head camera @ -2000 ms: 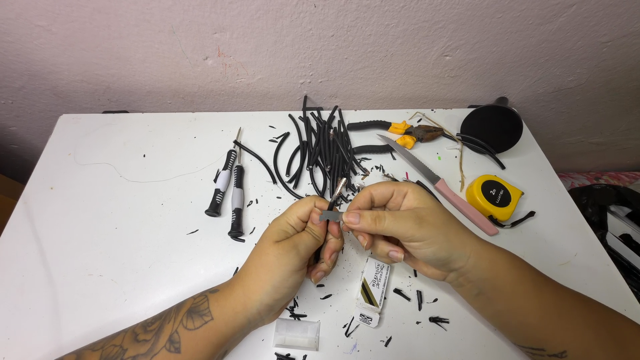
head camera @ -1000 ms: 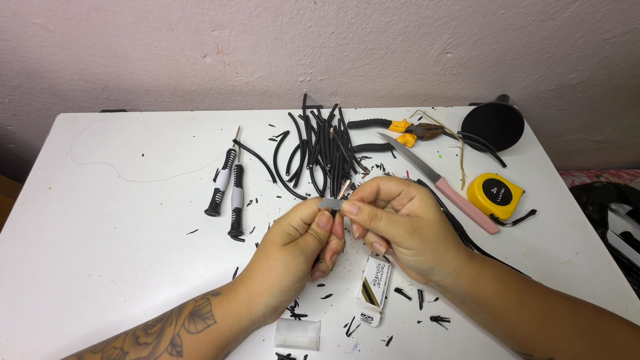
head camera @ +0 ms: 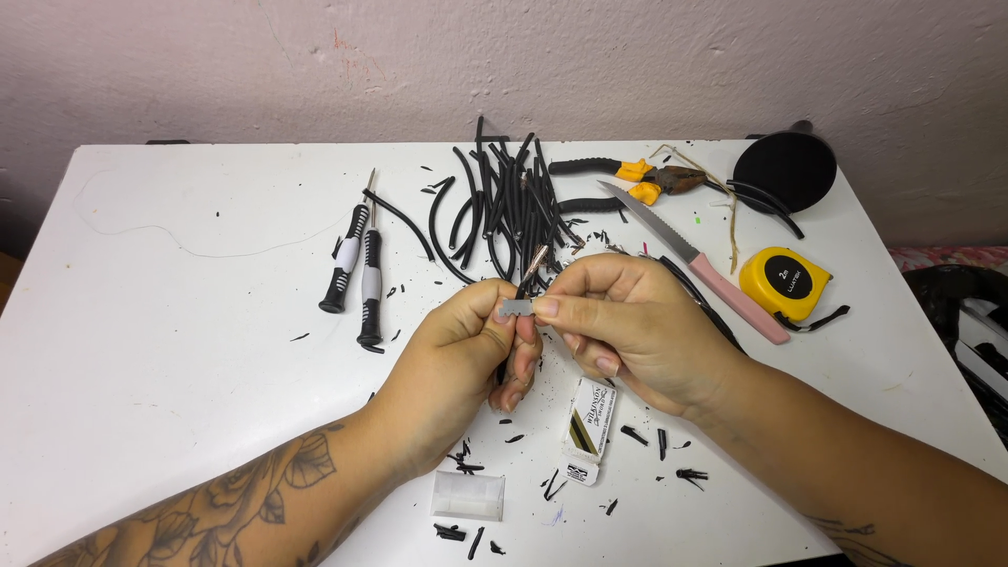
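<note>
My left hand (head camera: 472,346) grips a short black cable (head camera: 502,370), its bare copper strands (head camera: 535,264) sticking up past my fingers. Between the thumb and forefinger of my right hand (head camera: 630,323) is a small metal razor blade (head camera: 516,308), lying across the cable at my left thumb. The part of the blade under my right fingers is hidden. Just behind both hands lies a pile of cut black cables (head camera: 504,197). A Wilkinson Sword blade box (head camera: 589,421) lies below my right hand, and a small clear plastic case (head camera: 468,496) is nearer the front.
Two screwdrivers (head camera: 371,287) lie at the left. To the right are pliers (head camera: 630,181), a serrated knife with a pink handle (head camera: 736,299), a yellow tape measure (head camera: 783,282) and a round black object (head camera: 785,172). Black sheath scraps (head camera: 691,476) are scattered on the white table (head camera: 197,378).
</note>
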